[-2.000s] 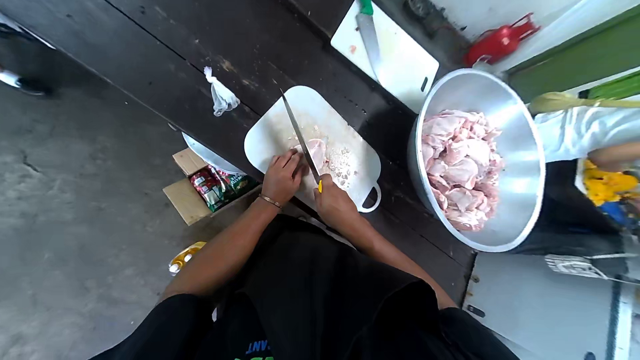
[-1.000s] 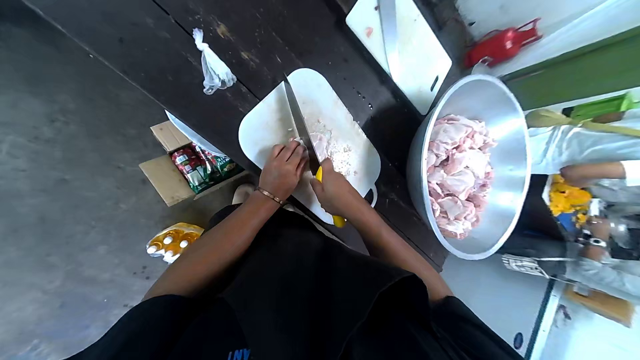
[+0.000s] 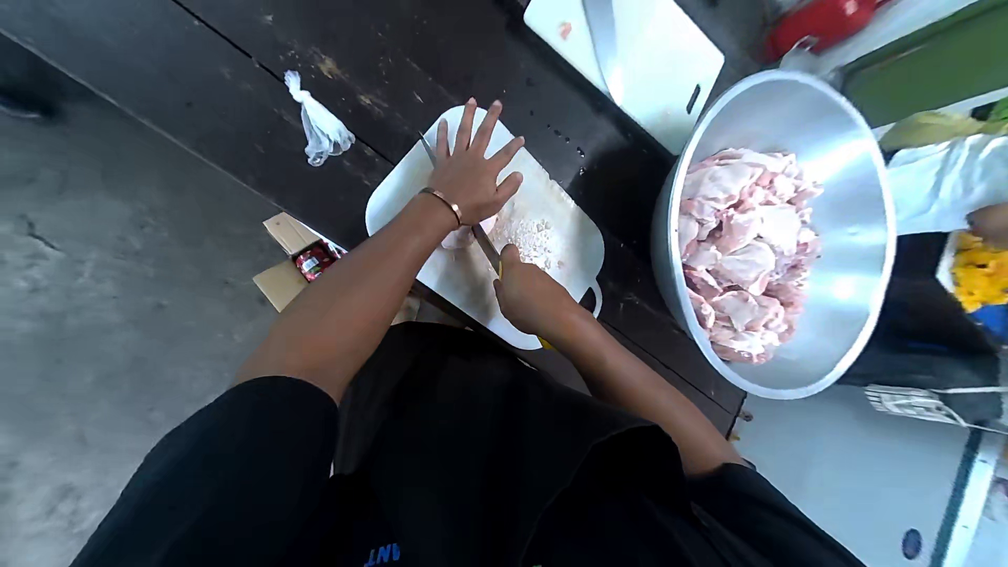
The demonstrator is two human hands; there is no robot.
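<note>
My right hand [image 3: 531, 291] grips the yellow handle of a long knife [image 3: 488, 248] over a white cutting board [image 3: 579, 236]. Fingers spread, my left hand [image 3: 472, 177] lies flat over the blade, whose tip shows beyond it. Whether the palm presses on the blade cannot be told. A piece of raw meat [image 3: 458, 239] lies by the blade below my left wrist, partly hidden. Small pale scraps [image 3: 535, 240] are scattered on the board. To the right, a big metal bowl [image 3: 854, 236] holds raw chicken pieces [image 3: 748, 252].
A second white board [image 3: 669, 63] with a knife [image 3: 602, 47] lies at the top. A knotted plastic bag [image 3: 323, 130] rests on the dark wooden table [image 3: 236, 102]. An open cardboard box [image 3: 279, 287] stands below the table edge. Another person's hand [image 3: 988, 224] shows at the right.
My left hand has moved from beside the blade, where its fingers were bent on the board, to lie over the blade with fingers spread. My right hand still holds the knife.
</note>
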